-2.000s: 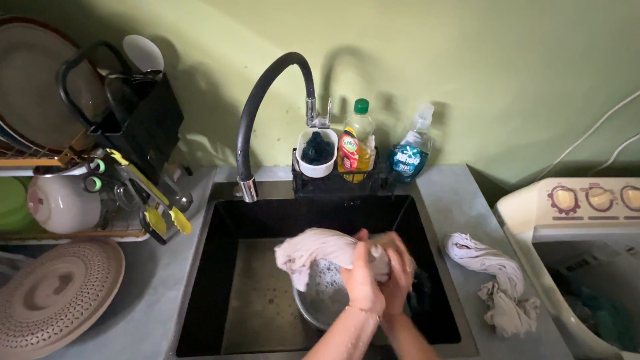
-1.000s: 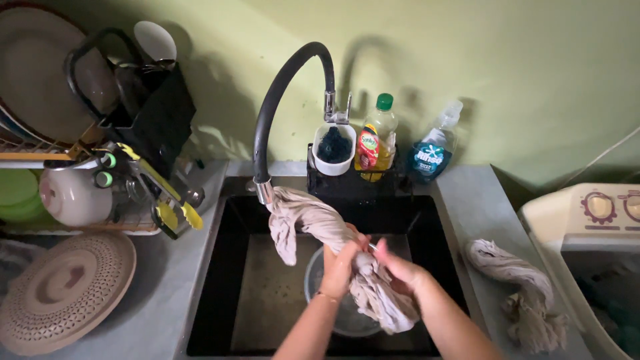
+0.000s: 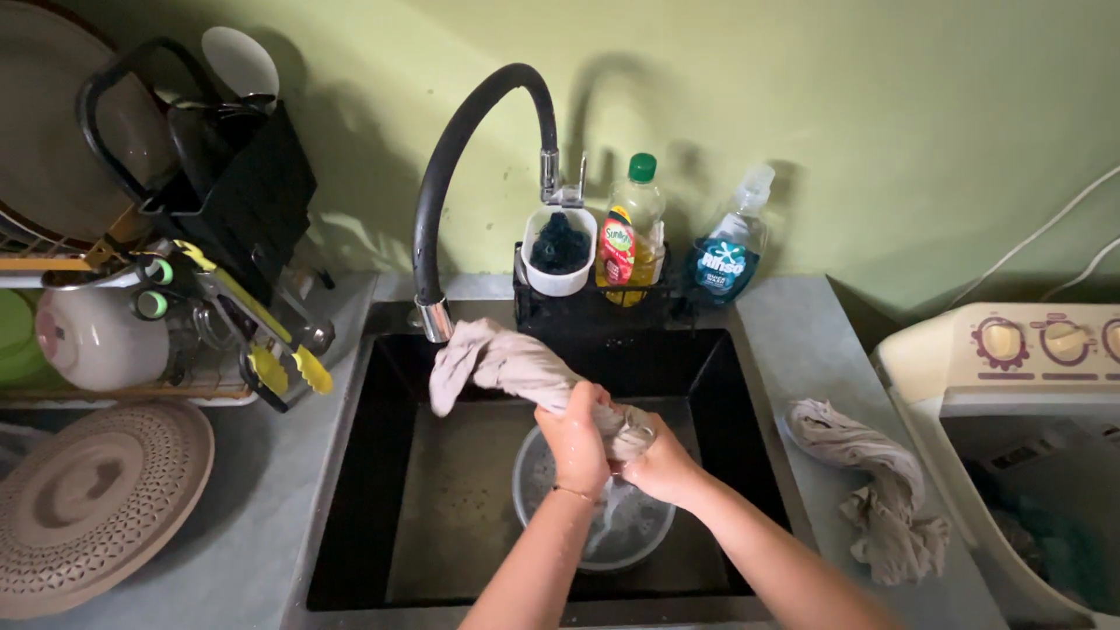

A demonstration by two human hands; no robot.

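Observation:
Bunched and twisted, a wet pale grey-pink cloth [image 3: 512, 363] is gripped by both my hands above the dark sink [image 3: 455, 516]. My left hand [image 3: 573, 437] closes round its middle, and my right hand [image 3: 661, 459] holds the lower right end. The cloth's free end reaches left to just below the chrome spout [image 3: 433, 319] of the black flexible faucet. Beneath my hands, a round basin [image 3: 643, 534] with soapy water stands in the sink; my forearms partly cover it. A second twisted cloth [image 3: 875, 464] lies on the counter right of the sink.
Behind the sink, a black caddy [image 3: 560, 311] holds a white tub [image 3: 558, 280] with a dark scrubber and a Sunlight bottle [image 3: 617, 249]. A Rinso bottle [image 3: 724, 262] stands beside it. A dish rack [image 3: 210, 391] with tongs [image 3: 254, 306] and a perforated lid [image 3: 96, 499] are left, a washing machine [image 3: 945, 350] right.
The cloth's lower right end, hanging past my right hand a second ago, is now gathered between my hands. Both hands keep hold of the cloth.

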